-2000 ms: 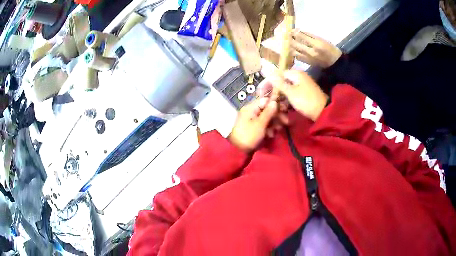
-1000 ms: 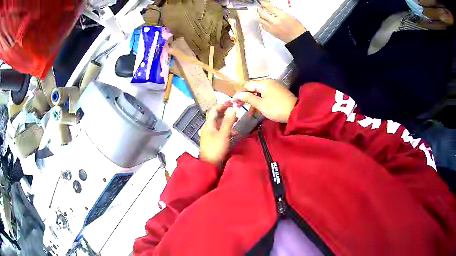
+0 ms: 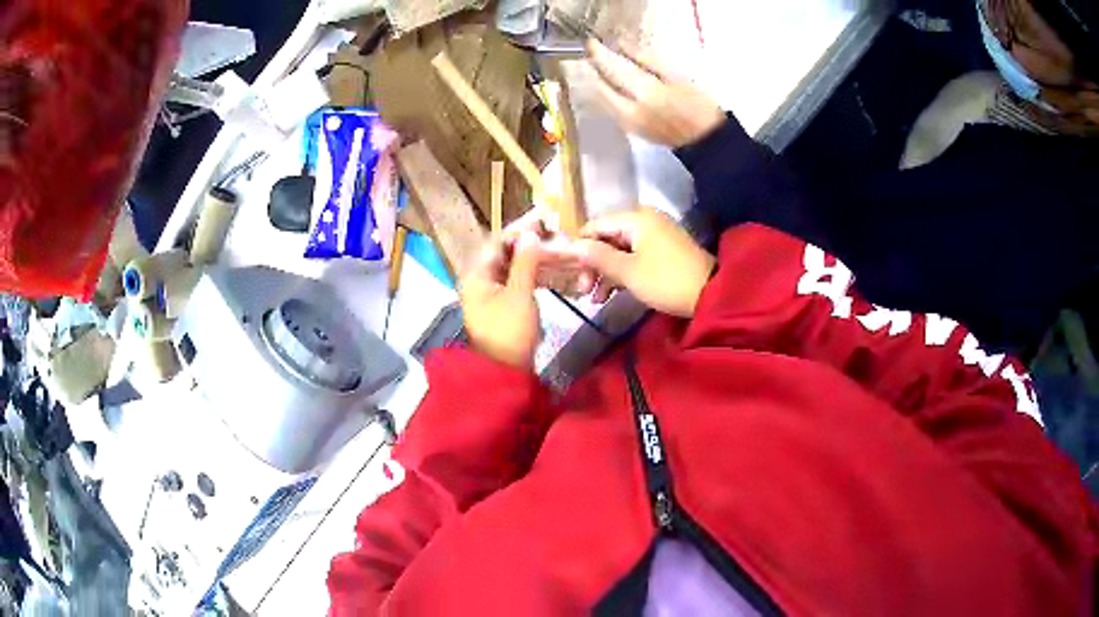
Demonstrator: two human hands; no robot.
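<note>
My left hand [image 3: 501, 301] and my right hand [image 3: 652, 259] are close together in front of my chest, at the table's edge. Their fingers meet around the lower end of a narrow tan strip [image 3: 492, 121], which slants up to the left. A second tan strip [image 3: 569, 163] rises upright from the fingers. The pinched ends are hidden by the fingers and blurred. A wide grey-brown strip [image 3: 441, 199] lies just beyond my left hand. Crumpled brown cut pieces [image 3: 422, 103] lie behind the strips.
The grey-white sewing machine [image 3: 259, 392] stands left of my hands. A blue packet [image 3: 344, 193] and an orange-handled tool [image 3: 397, 259] lie beyond it. Thread cones [image 3: 212, 225] stand far left. A red bag [image 3: 78, 145] hangs upper left. Another person's hand [image 3: 657, 103] is on the table's far side.
The view has shifted, and the red bag fills more of it. The slanting strip now points more steeply upward. The other person's hand has come nearer the upright strip.
</note>
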